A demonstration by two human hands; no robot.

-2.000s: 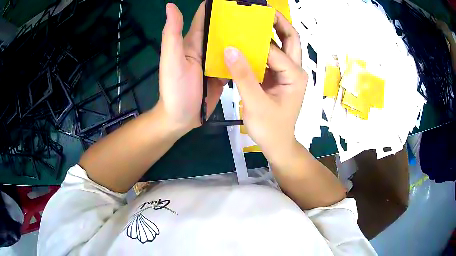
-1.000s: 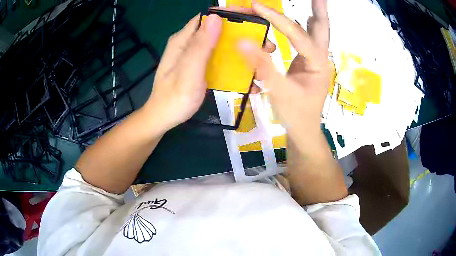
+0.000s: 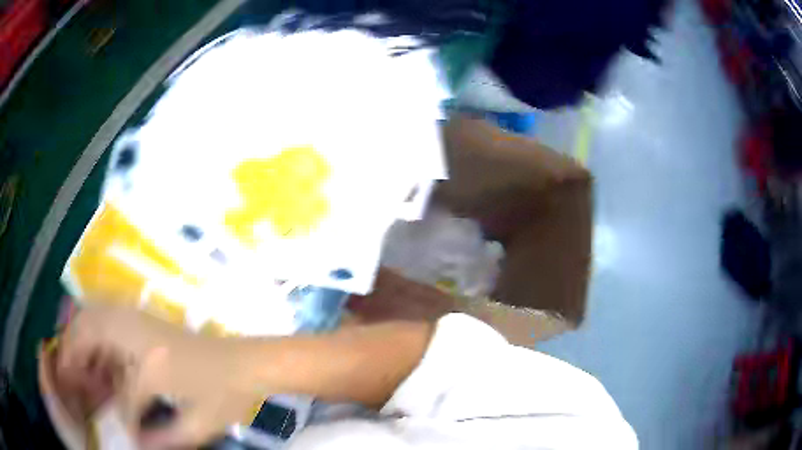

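The view is strongly blurred. My right hand [image 3: 189, 382] is low at the left, its forearm reaching in from the right; its grip cannot be made out. A darker patch of skin at the far left edge may be part of my left hand, but I cannot tell. A pale strip and a small dark patch show at the hand; no black frame can be made out there. The yellow die-cut sheet [image 3: 119, 255] lies just beyond my right hand. The white waste pile [image 3: 352, 114] is beyond it, with loose yellow pieces [image 3: 286, 189] on top.
An open brown cardboard box [image 3: 550, 228] with crumpled whitish material inside stands right of the pile, below the table edge. A dark clothed shape [image 3: 576, 48] is at the top. Pale floor [image 3: 668, 228] and a red plastic item [image 3: 761, 382] show at right. The green table [image 3: 53, 132] is at left.
The view has swung right, bringing in the box and floor and shifting the white pile left. The yellow-covered frame held in my hands earlier can no longer be made out.
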